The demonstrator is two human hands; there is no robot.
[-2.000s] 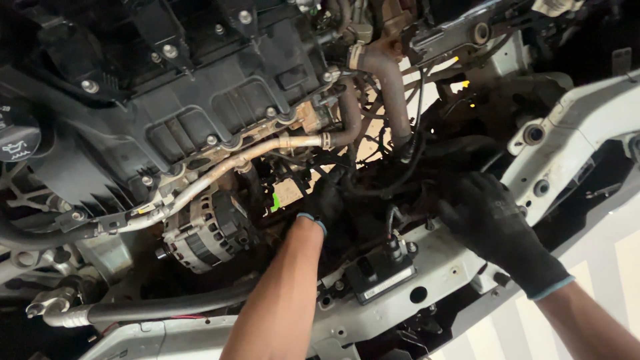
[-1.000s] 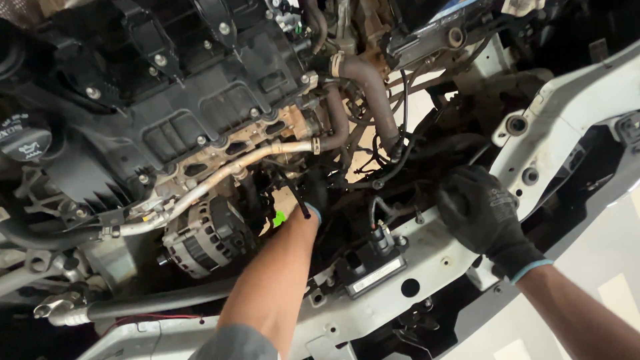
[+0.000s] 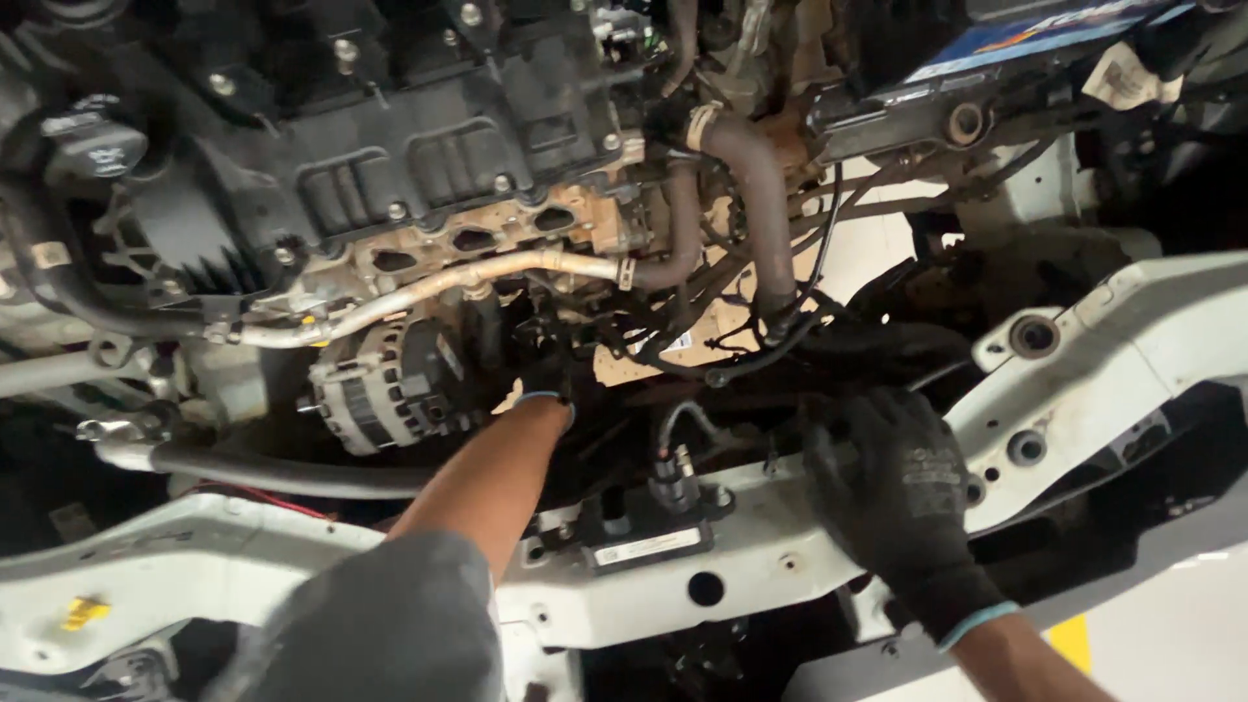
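Note:
In the head view, my right hand [image 3: 887, 478], in a black work glove with a blue cuff, rests at the inner edge of the car's white front crossmember [image 3: 760, 531]. Its fingertips are hidden in shadow. My left hand reaches down into the dark gap between engine and crossmember; only the blue glove cuff [image 3: 546, 398] and forearm show, so what it touches is hidden. The alternator [image 3: 385, 388] lies left of that wrist. Between my hands, a black module with a plugged connector [image 3: 651, 531] is fixed to the crossmember.
The black plastic engine cover [image 3: 390, 175] fills the upper left. Below it runs a metal coolant pipe [image 3: 439, 283]. A thick radiator hose [image 3: 765, 205] hangs down at the centre, beside loose black wiring [image 3: 717, 375]. A battery [image 3: 1014, 49] is at the upper right.
My left hand has gone deeper into the gap, its glove out of sight now, and a grey sleeve has come into view. My right hand stays near the crossmember.

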